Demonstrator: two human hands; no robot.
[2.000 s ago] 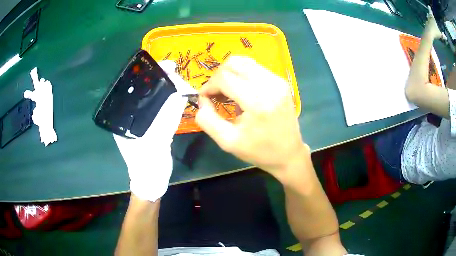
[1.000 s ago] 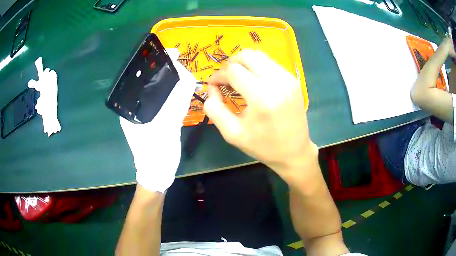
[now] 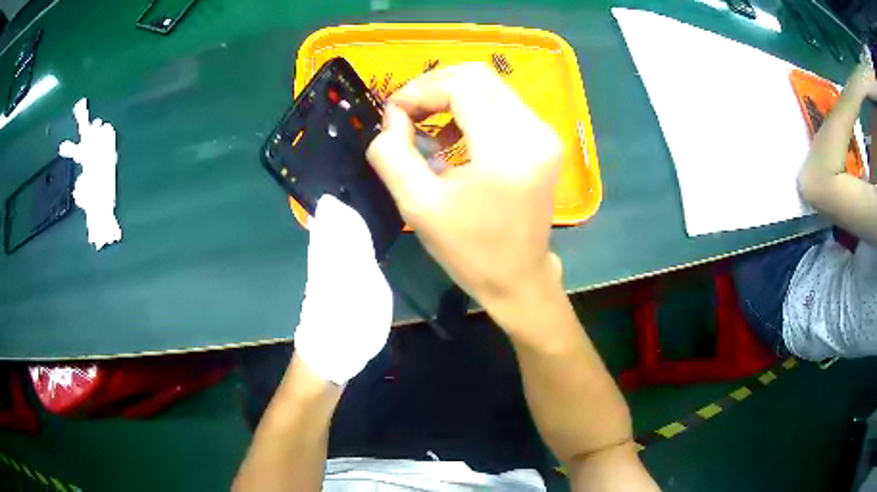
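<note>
My left hand (image 3: 346, 288), in a white glove, holds a black phone housing (image 3: 332, 144) over the left part of the orange-yellow tray (image 3: 577, 197). The housing is tilted, with small red and orange spots near its upper end. My bare right hand (image 3: 481, 173) is at the housing's upper right edge, thumb and index finger together there. Whether a part is between these fingertips cannot be told. Thin dark sticks (image 3: 502, 63) lie in the tray, many hidden behind my right hand. A dark strip hangs below the housing.
A limp white glove (image 3: 94, 173) lies by a dark housing (image 3: 37, 207) at the left. Another housing (image 3: 165, 13) is at the far edge. At the right are a white sheet (image 3: 707, 135), a second orange tray (image 3: 817, 101) and another person's arm (image 3: 835, 159). Red stools (image 3: 688, 336) stand below.
The housing has turned from its earlier slant and moved right over the tray. My left hand now grips it lower. My right hand has moved to its upper right edge.
</note>
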